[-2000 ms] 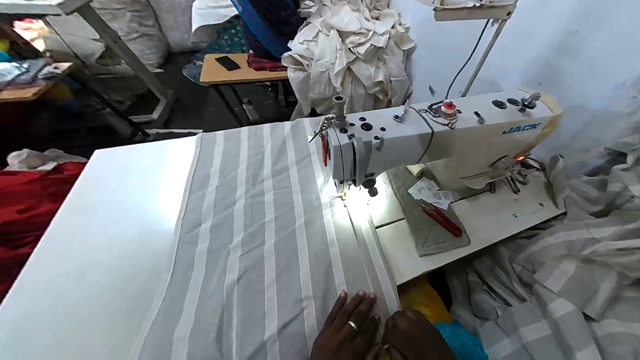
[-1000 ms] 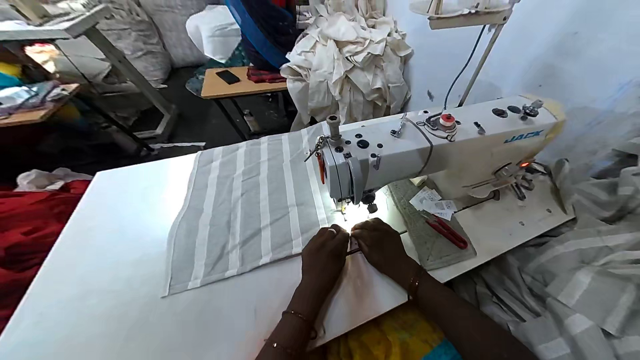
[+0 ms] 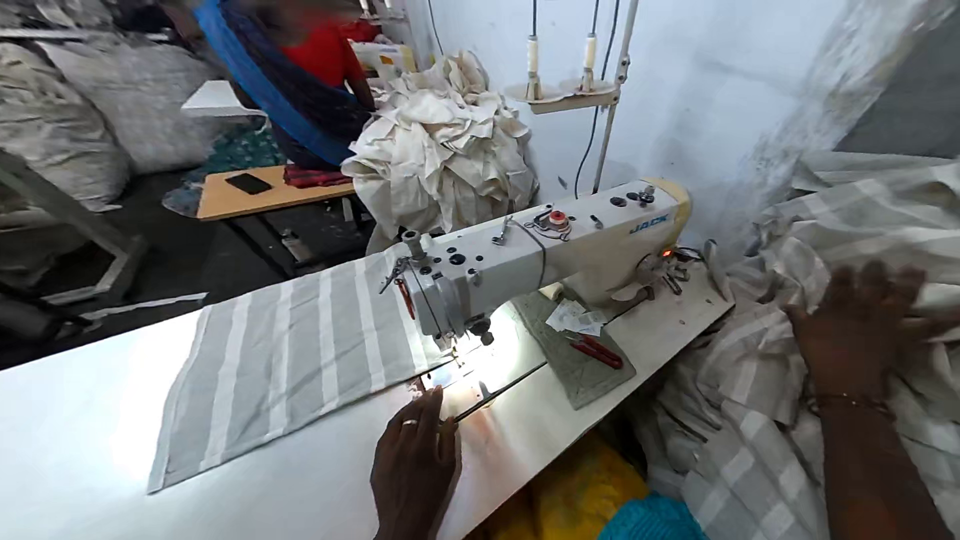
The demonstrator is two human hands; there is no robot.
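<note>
A grey fabric panel with white stripes (image 3: 300,352) lies flat on the white sewing table, its right corner at the needle area of the Jack sewing machine (image 3: 510,262). My left hand (image 3: 416,457), with a ring on one finger, rests on the table just below the lit needle plate, near the panel's corner; whether its fingertips hold anything cannot be told. My right hand (image 3: 855,322) is stretched out at the far right, fingers spread, over a heap of striped grey cloth (image 3: 757,360). The hand is slightly blurred and holds nothing visible.
Red-handled thread snips (image 3: 598,351) and paper labels (image 3: 576,318) lie on a grey cloth pad (image 3: 592,382) right of the needle. Behind the machine are a cream cloth pile (image 3: 450,142), a thread stand (image 3: 574,101), a wooden table (image 3: 277,196) with a phone (image 3: 248,183), and a person in red and blue.
My right hand has moved from beside the needle to the striped heap on the right. The striped panel has shifted away from me past the needle since the oldest frame. The view has shifted.
</note>
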